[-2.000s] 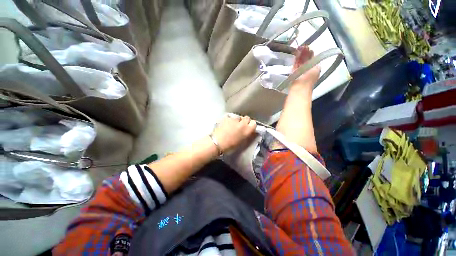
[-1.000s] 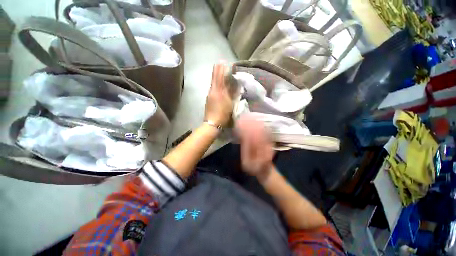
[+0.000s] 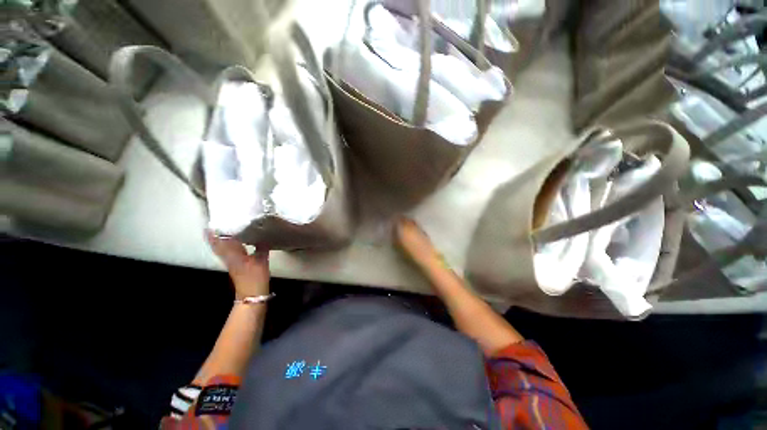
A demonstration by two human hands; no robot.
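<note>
A taupe tote bag stuffed with white paper stands upright at the table's near edge, left of centre, its loop handles up. My left hand holds its near side low down; part of the fingers is hidden against the bag. My right hand is low over the table, between this bag and another stuffed tote bag on the right. Its fingers are blurred, and I cannot tell whether it touches a bag or holds anything small.
The white-covered table runs across the view. Another stuffed bag stands just behind. Taupe bags lie or stand at the far left, and more stuffed bags stand at the right edge. The floor below the near edge is dark.
The view has turned left, so the table edge now runs across. My hands have left the bag they were handling and moved apart, the left one to a stuffed bag on the table.
</note>
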